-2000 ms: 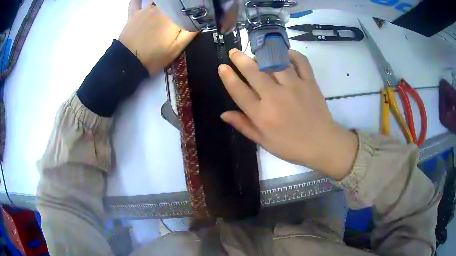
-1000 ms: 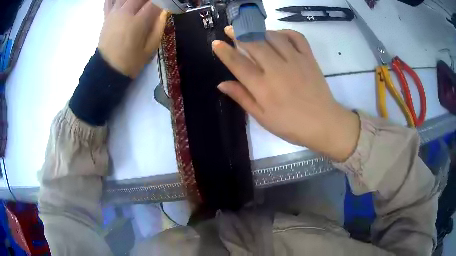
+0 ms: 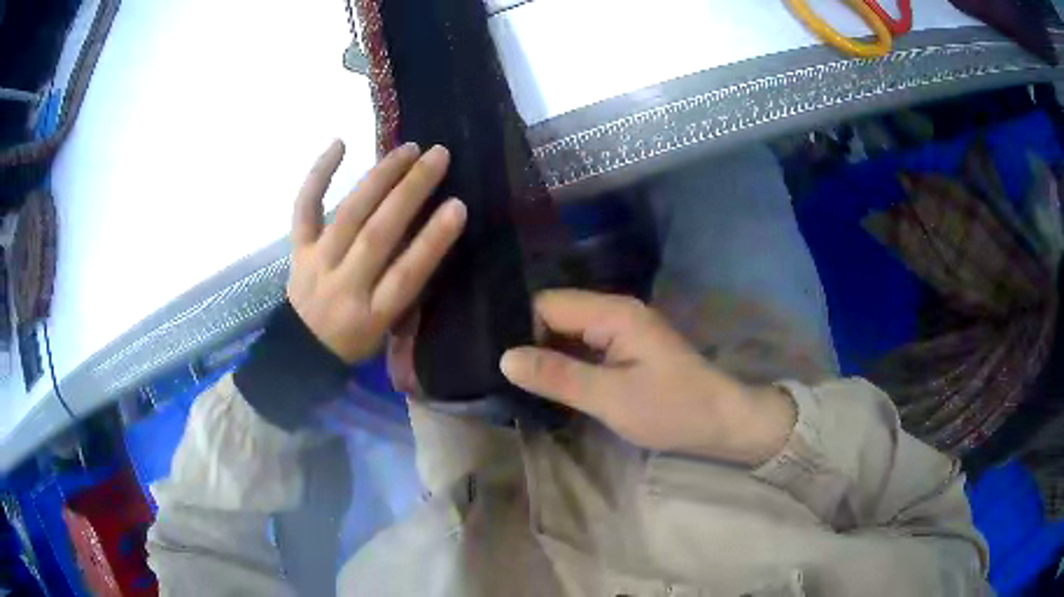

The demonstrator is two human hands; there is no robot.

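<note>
The black-backed garment piece (image 3: 461, 140) runs from the top edge of the picture over the table's front edge down to the lap. A red-brown tweed strip (image 3: 379, 70) shows along its left side. My left hand (image 3: 368, 251) lies on the left side of the piece near the table edge, fingers spread. My right hand (image 3: 636, 373) is at the right edge of its lower end above the lap, thumb and fingers around the black cloth. The grip is partly hidden. The sewing machine is out of view.
Scissor handles, one yellow (image 3: 846, 26) and one red-orange, show at the top right on the table. The ruled grey front edge (image 3: 700, 105) crosses the view. A blue crate (image 3: 863, 262) with plaid pieces stands below right. A red crate (image 3: 105, 531) is low left. Tweed strips (image 3: 29, 251) lie far left.
The view has tilted down toward the lap, and the machine and snips have left it. Both hands have moved down the piece from near the presser foot, the right one to its lower end.
</note>
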